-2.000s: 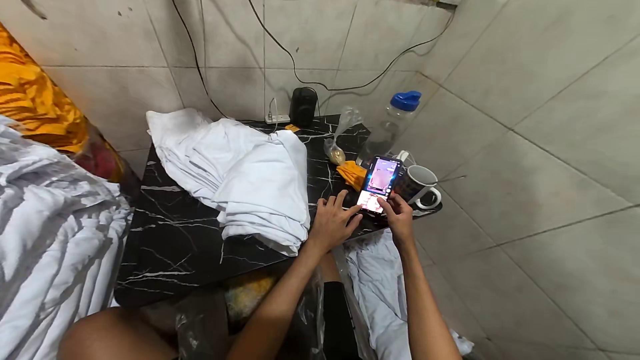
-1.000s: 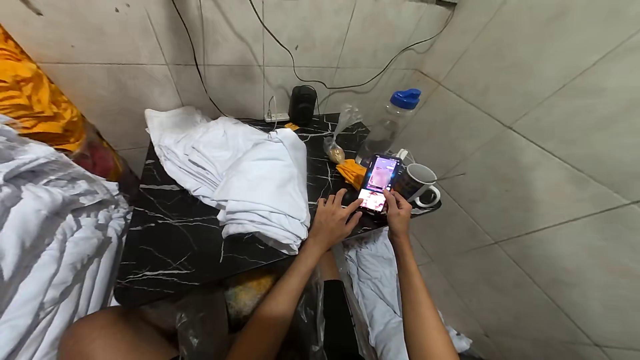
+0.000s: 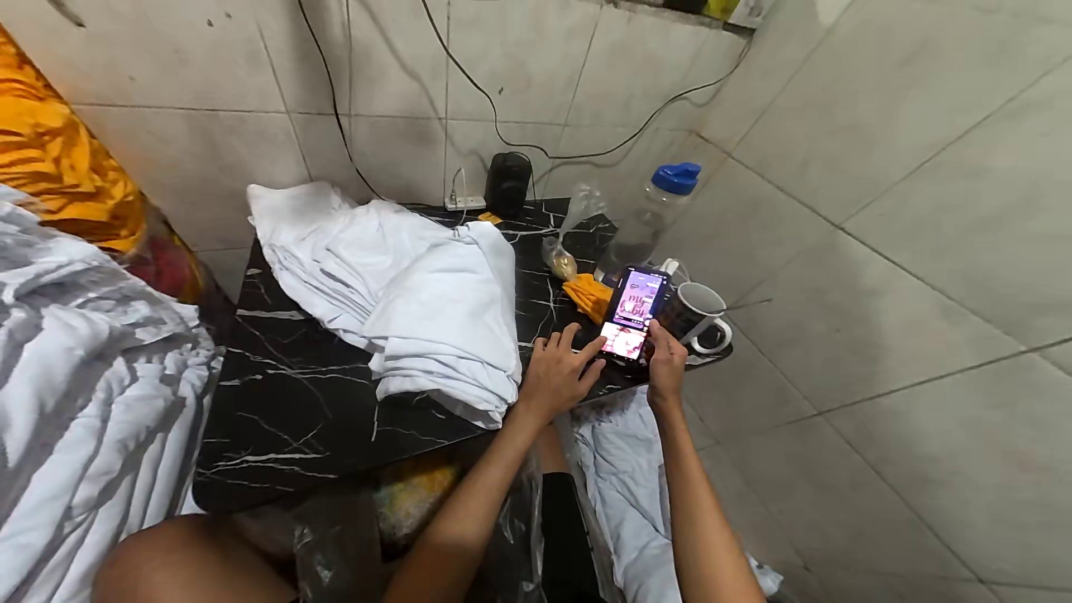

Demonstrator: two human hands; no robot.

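A smartphone (image 3: 634, 314) with a lit screen leans tilted at the right end of the black marble-patterned table (image 3: 293, 402). My right hand (image 3: 667, 362) grips its lower right edge, the thumb by the screen. At the phone's lower left lies my left hand (image 3: 559, 373), fingers spread and a fingertip near the screen; it holds nothing. Just right of the phone stands a mug (image 3: 699, 311). Orange cloth (image 3: 589, 296) lies to the phone's left, and a stack of folded white cloth (image 3: 444, 314) is left of my left hand.
Behind the phone stands a clear bottle with a blue lid (image 3: 675, 178). A knotted plastic bag (image 3: 561, 258), a black device (image 3: 508, 184) and a power strip (image 3: 465, 203) are near the wall. White cloth (image 3: 75, 394) is heaped at left; more white fabric (image 3: 624, 486) hangs below the table.
The picture on the phone's screen is different now. Both hands stay in about the same place at the phone.
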